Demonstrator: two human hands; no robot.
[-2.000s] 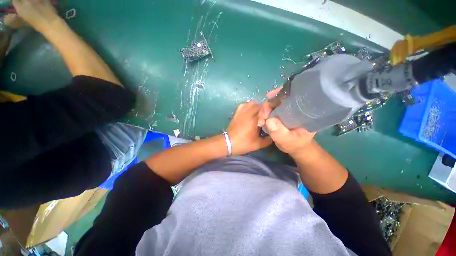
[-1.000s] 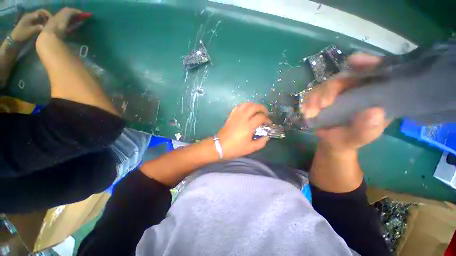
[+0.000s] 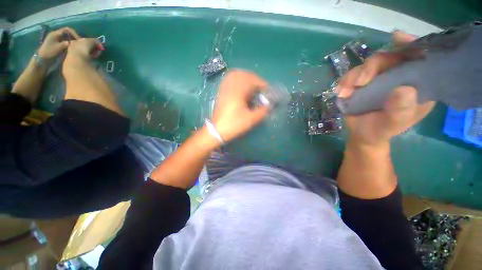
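Observation:
My left hand (image 3: 238, 103) is blurred and holds a small circuit board (image 3: 270, 98) at its fingertips, above the green mat. My right hand (image 3: 380, 97) grips the large grey electric screwdriver (image 3: 423, 79), whose nose points left; its rear runs out at the right edge. The bit cannot be made out. Several speckled circuit boards (image 3: 325, 125) lie on the mat left of and beyond the screwdriver, partly hidden by my right hand. A single circuit board (image 3: 212, 65) lies beyond my left hand.
A neighbouring worker's hands (image 3: 82, 48) and dark sleeves are at the left, with something red in the fingers. A blue parts bin (image 3: 455, 124) is at the right edge. A cardboard box of boards (image 3: 467, 237) is at lower right. Tiny specks lie on the mat.
My left hand has come off the screwdriver and moved away to the left with a board. My right hand has moved the screwdriver to the right. The neighbour's hands have shifted right.

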